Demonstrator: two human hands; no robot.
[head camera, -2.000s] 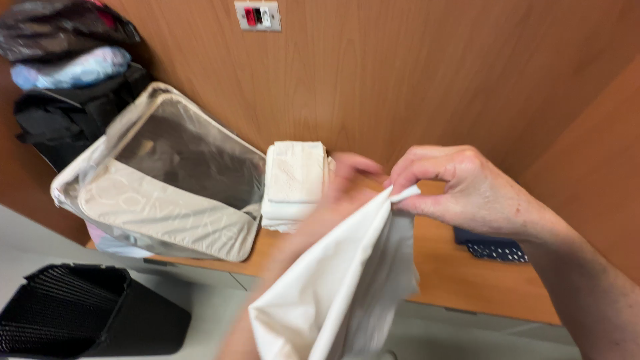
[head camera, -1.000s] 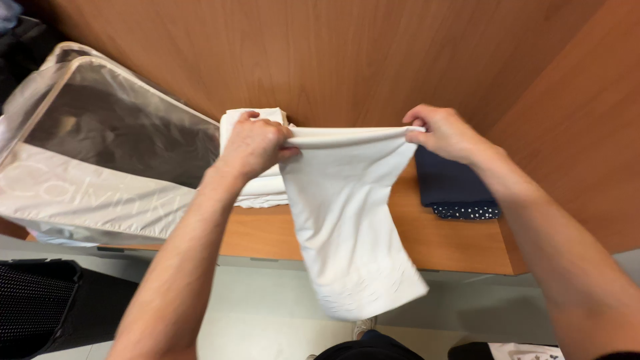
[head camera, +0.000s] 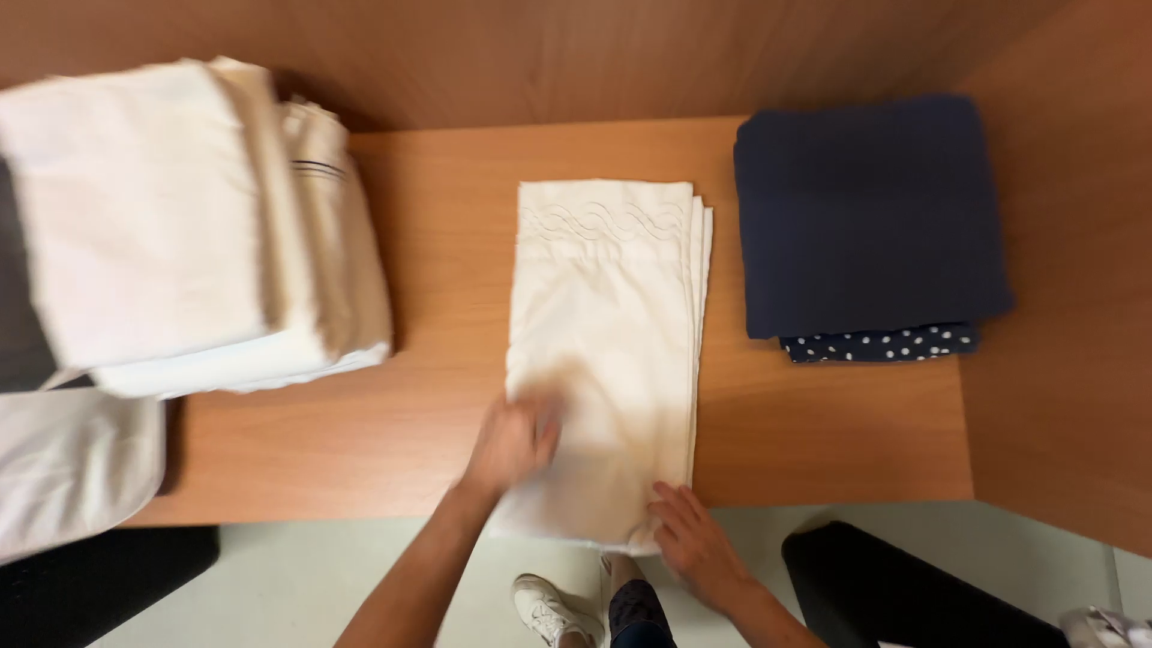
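A folded white cloth (head camera: 607, 315) with wavy stitched lines near its far end lies lengthwise on the wooden surface, its near end reaching over the front edge. My left hand (head camera: 513, 443), blurred, is over the cloth's left side with its fingers bent; whether it pinches the fabric cannot be made out. At the near right corner, my right hand (head camera: 693, 540) touches the cloth with its fingers spread. Layered edges show along the cloth's right side. To the left stands a stack of folded white and cream cloths (head camera: 144, 216). Folded navy cloth (head camera: 868, 216) lies to the right, over white-dotted dark fabric (head camera: 882, 344).
The wooden surface (head camera: 432, 360) meets a wood panel behind and another at the right. A pale fabric bag or case (head camera: 76, 459) lies at the left. Black objects stand below at both lower corners. A shoe (head camera: 549, 612) is on the floor below the front edge.
The white cloth, held up between both hands a second ago, now lies on the wooden surface. Both hands have come down onto it. The view has moved closer over the surface.
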